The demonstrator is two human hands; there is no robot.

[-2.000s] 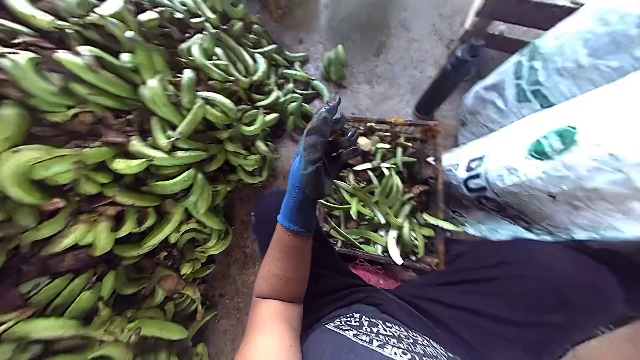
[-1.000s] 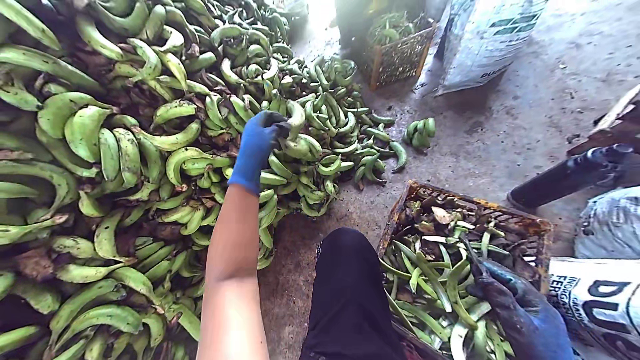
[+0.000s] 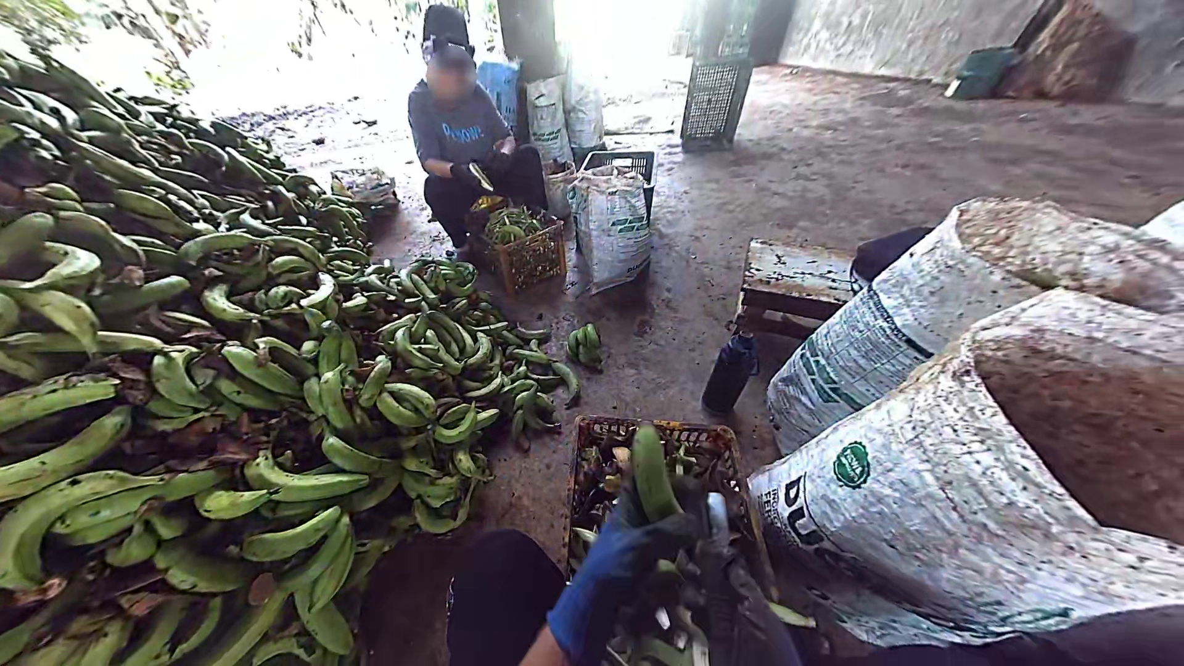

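My left hand (image 3: 615, 564), in a blue and black glove, is closed around a green plantain (image 3: 653, 474) that points up over a plastic crate (image 3: 740, 453) of peels. Close on its right, my gloved right hand (image 3: 731, 578) grips a slim tool with a pale, shiny end (image 3: 717, 518); its kind cannot be told, as blur and the fingers hide part of it. To the left lies a large heap of green plantains (image 3: 296, 481).
Open white sacks (image 3: 888, 481) stand at the right, with a dark bottle (image 3: 731, 373) and a low wooden bench (image 3: 797, 273) behind. Ahead, a seated person (image 3: 462, 129) works over another crate (image 3: 532, 259) beside a white sack (image 3: 610, 222). A small plantain bunch (image 3: 585, 346) lies on the floor.
My left hand has moved from the heap to above the peel crate and now holds a plantain beside my right hand. The view has tilted up, showing the other person.
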